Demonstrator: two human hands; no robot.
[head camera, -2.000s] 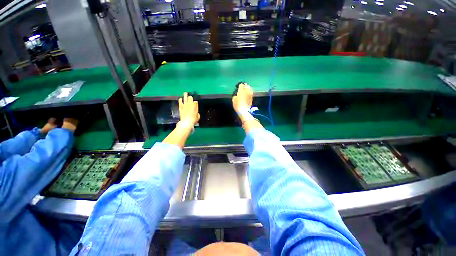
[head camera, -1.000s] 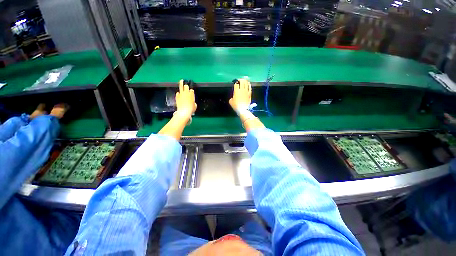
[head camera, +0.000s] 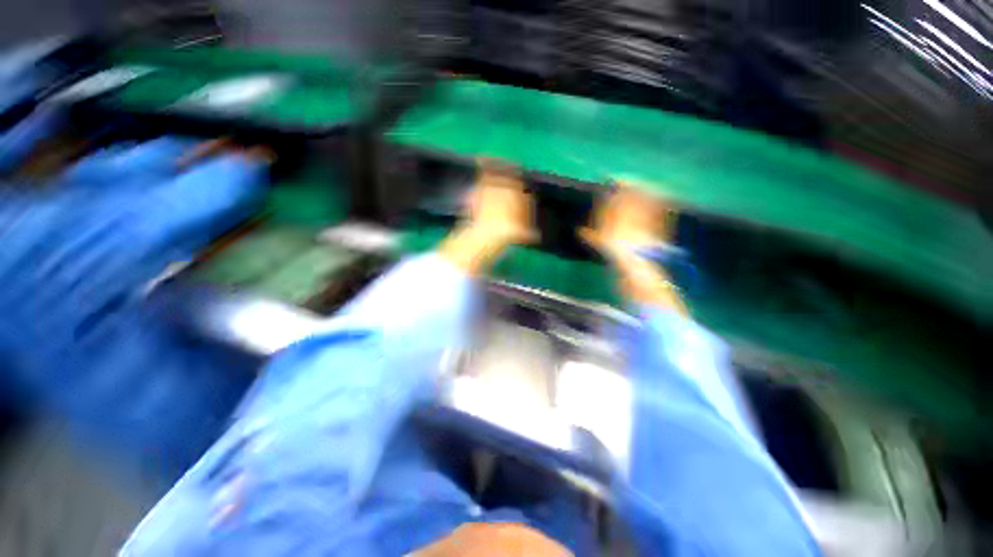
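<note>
The view is strongly blurred. My left hand (head camera: 500, 207) is at the front of the green shelf (head camera: 566, 136), by the dark opening under it. My right hand (head camera: 635, 225) is a little to its right, near the same shelf edge, with a blurred blue band (head camera: 662, 257) at the wrist. The blur hides the fingers of both hands and anything in them. A light green PCB panel (head camera: 267, 264) lies on the line at the left. Another panel (head camera: 871, 462) shows smeared at the lower right.
A coworker's blue sleeves (head camera: 163, 201) reach in at the left, close to the left panel. The pale metal conveyor rail (head camera: 512, 411) crosses in front of me under my forearms. A pale, blurred bag (head camera: 234, 93) lies on the left green shelf.
The whole view has tilted and swung to the left, so the scene slopes down to the right and is blurred. My hands remain near the shelf's front edge.
</note>
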